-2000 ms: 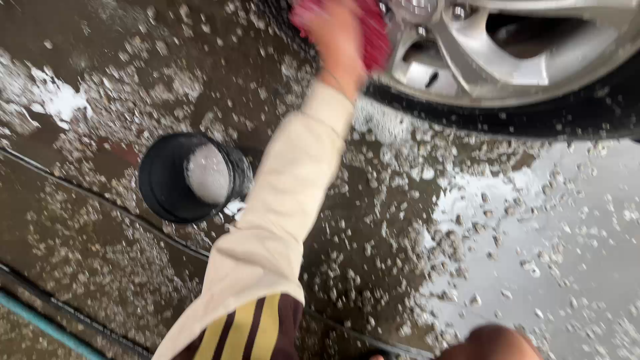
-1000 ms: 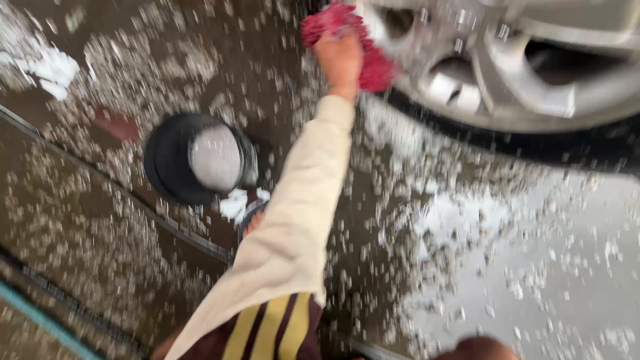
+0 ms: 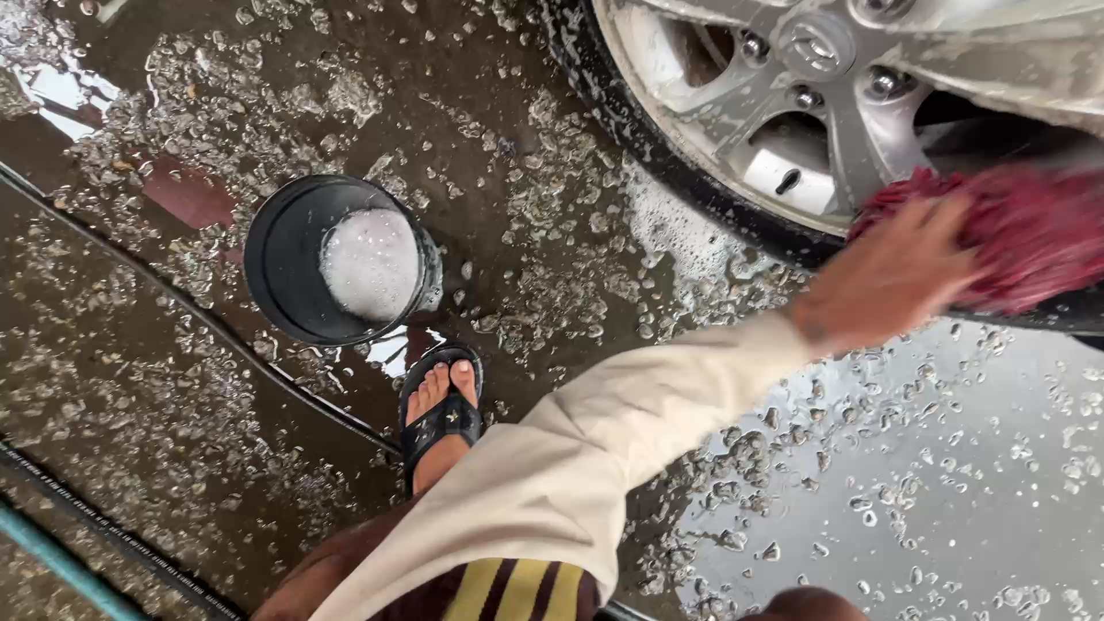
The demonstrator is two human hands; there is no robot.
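Note:
My left hand [image 3: 897, 272], blurred, reaches from a cream sleeve and presses a shaggy red wash cloth [image 3: 1026, 233] to the lower rim and tyre at the right. The alloy wheel [image 3: 849, 112] is silver, wet and spotted with suds; its black tyre [image 3: 673, 164] curves along the left and below. To the left of the wheel stands a black bucket [image 3: 289, 259] with white suds [image 3: 371, 263] inside. My right hand is not in view.
My foot in a black sandal [image 3: 444, 418] is just below the bucket. A thin black hose [image 3: 216, 328] crosses the wet, bubble-covered floor [image 3: 535, 259]. A thicker black hose [image 3: 112, 535] and a teal hose [image 3: 65, 561] lie at the lower left.
My left hand and the red cloth have moved from the wheel's left edge to its lower right part. The sandalled foot, mostly behind the sleeve before, now shows.

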